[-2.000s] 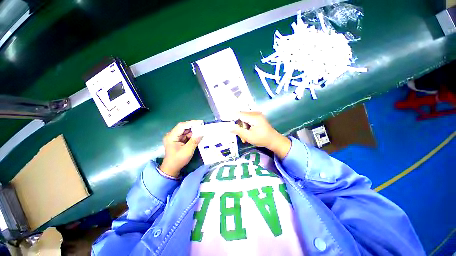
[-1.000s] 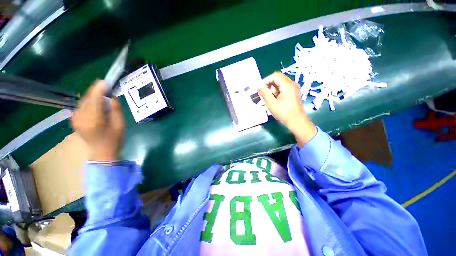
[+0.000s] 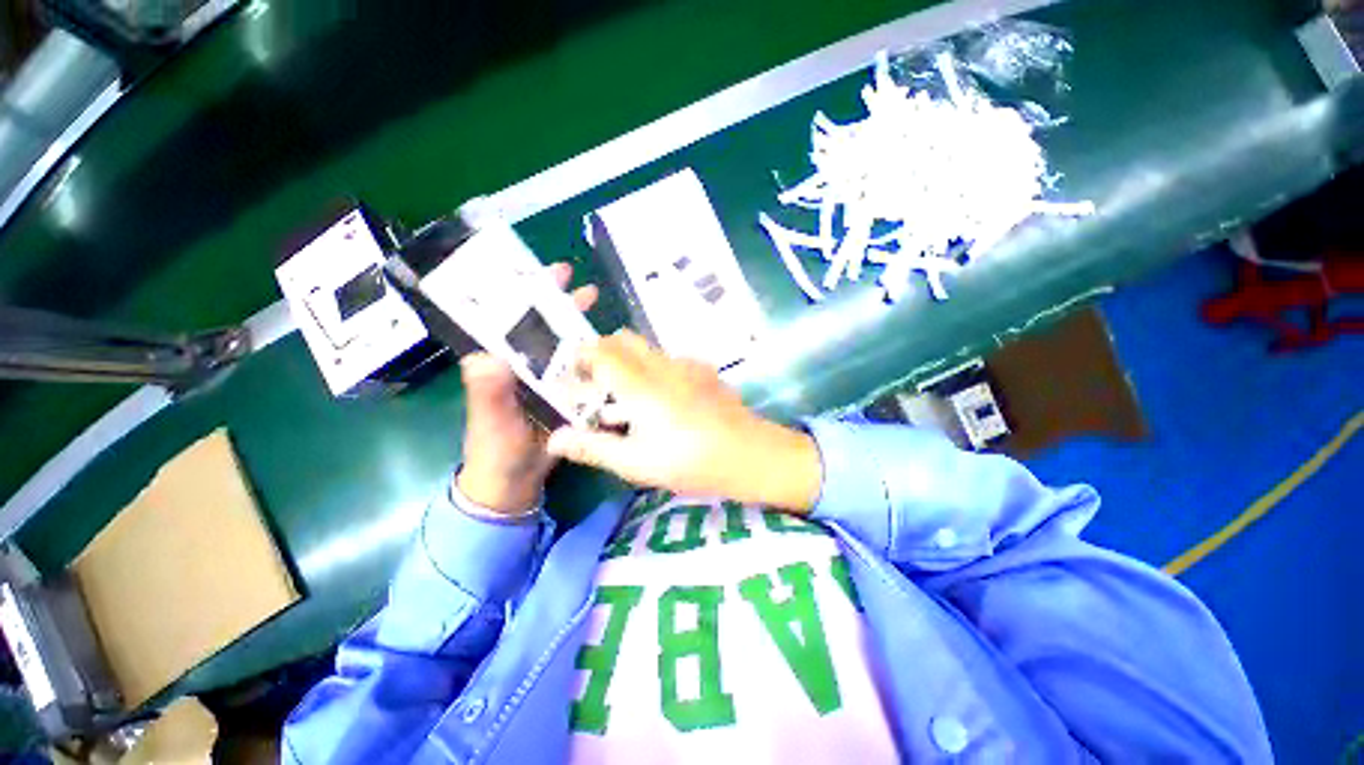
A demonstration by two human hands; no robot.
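A white retail box [image 3: 501,292] with a dark square picture and dark sides is held tilted above the belt in front of my chest. My left hand [image 3: 509,426] holds it from below and behind, with fingertips showing past its far side. My right hand [image 3: 673,426] has its fingers on the near end of the box; whether it also holds a strip cannot be told. A finished box stack [image 3: 356,304] lies just left of the held box. Waiting boxes [image 3: 681,269] with small dark marks lie to the right, beyond my right hand.
A heap of white strips [image 3: 935,180] lies at the right on the green belt, with a clear plastic bag [image 3: 1017,67] behind it. A brown cardboard sheet [image 3: 187,568] is at far left. An open brown carton [image 3: 1070,389] and a small printed box [image 3: 980,414] are below the belt edge.
My left hand has come back from the far left to the middle. My right hand has moved left off the waiting boxes. Both hands are now on one box with the picture face up.
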